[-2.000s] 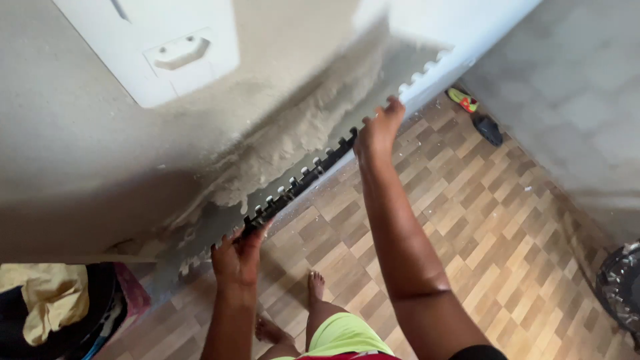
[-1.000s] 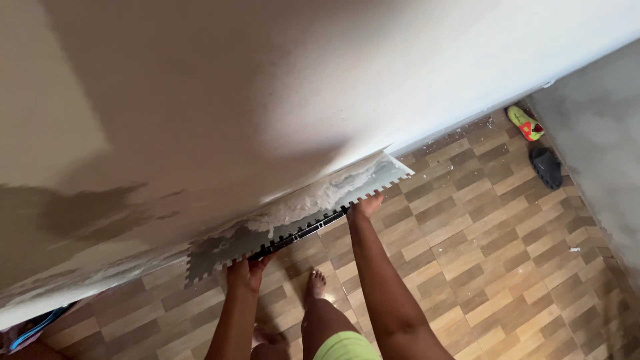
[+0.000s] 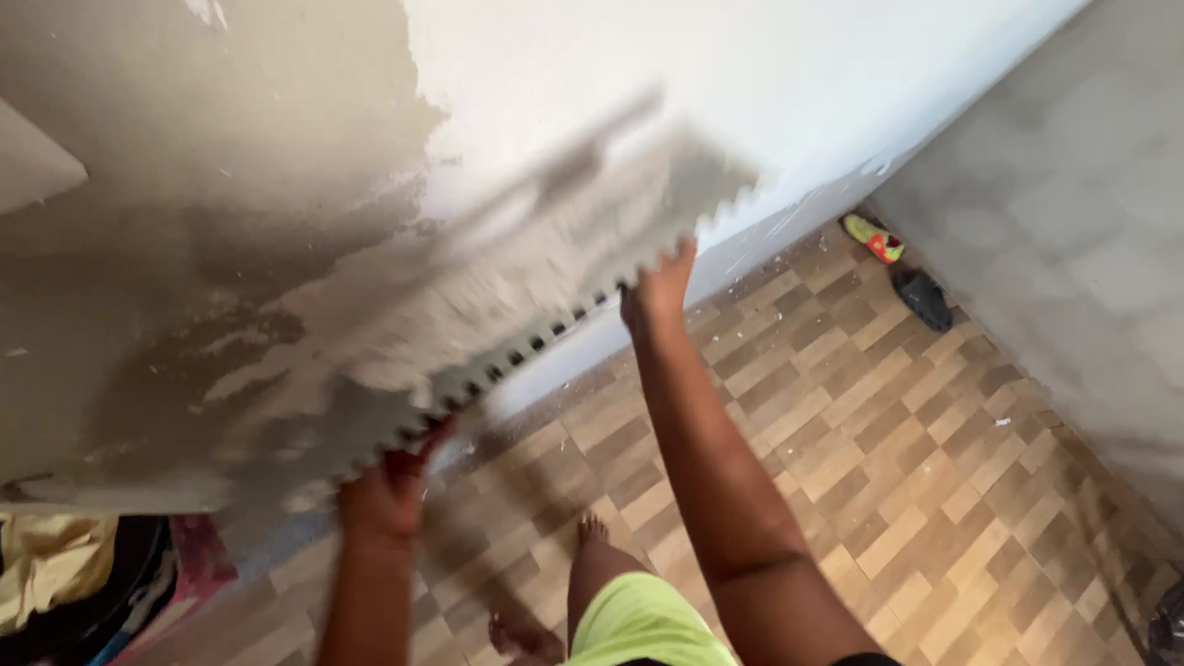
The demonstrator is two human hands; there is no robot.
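Both hands grip a long notched steel trowel (image 3: pixel 647 240) from its underside, one toward each end. My left hand (image 3: pixel 388 486) is at the lower left part, my right hand (image 3: pixel 661 287) nearer the upper right end; the fingers are partly hidden behind the blade. A thick band of wet plaster or putty (image 3: pixel 481 305) lies along the blade. The blade is tilted beside the wall (image 3: pixel 740 74), which bears pale coating at right and darker damp patches at left. The trowel is blurred, so I cannot tell if its far edge touches the wall.
A corner of a white plate (image 3: pixel 32 157) shows on the wall at left. Yellow cloth (image 3: pixel 60 564) lies on a dark heap at lower left. On the tiled floor (image 3: pixel 888 536), a yellow-green shoe (image 3: pixel 872 238) and a dark shoe (image 3: pixel 923 299) stand by the grey wall (image 3: pixel 1064 250).
The view has swung over the wall and back. Both hands have kept hold of the trowel. Its plaster-covered face shows more widely now than one second ago.
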